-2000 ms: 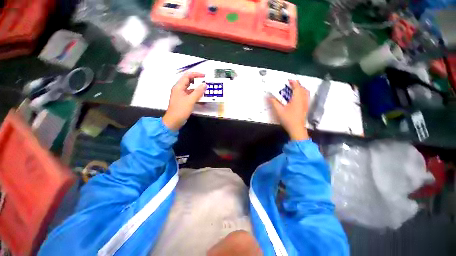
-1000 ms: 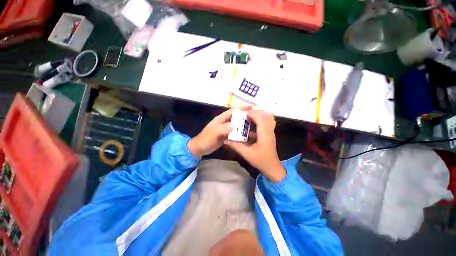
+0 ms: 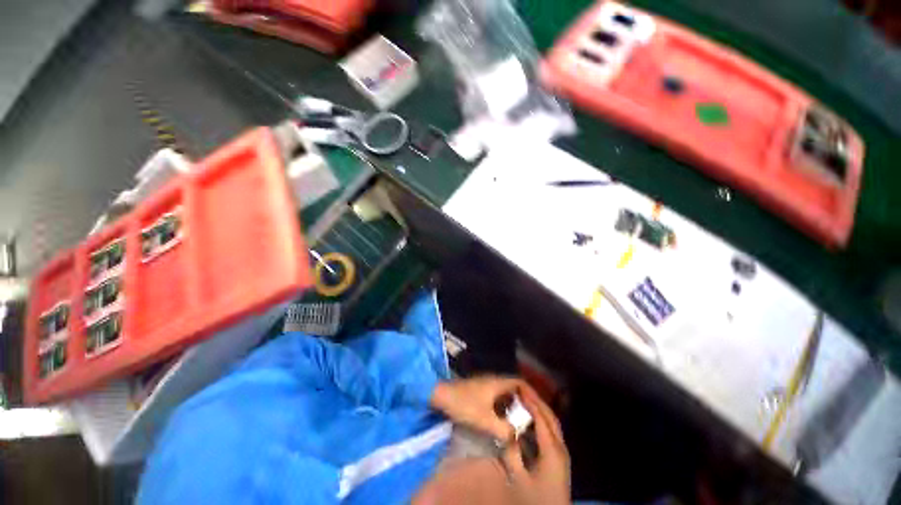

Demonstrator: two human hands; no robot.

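A small white housing (image 3: 518, 416) is held between both hands over the lap; only a small part of it shows. My left hand (image 3: 476, 402) holds it from the left. My right hand (image 3: 541, 444) closes around it from the right, fingers bent. A blue-black keypad (image 3: 651, 301) lies on the white work sheet (image 3: 553, 232). A green circuit board (image 3: 645, 229) lies on the sheet farther back. The picture is blurred.
A tilted red parts tray (image 3: 242, 232) with several boards rests on a white bin (image 3: 212, 360) at the left. Another red tray (image 3: 682, 108) lies on the bench behind the sheet. A grey-white ring (image 3: 384, 132), tweezers (image 3: 581, 182), small parts box (image 3: 379, 72) and plastic bags (image 3: 484, 59) are also there.
The view has turned left, so the bench appears farther right and the tilted tray shows more fully. Both hands still hold the white housing, which is now more covered by fingers.
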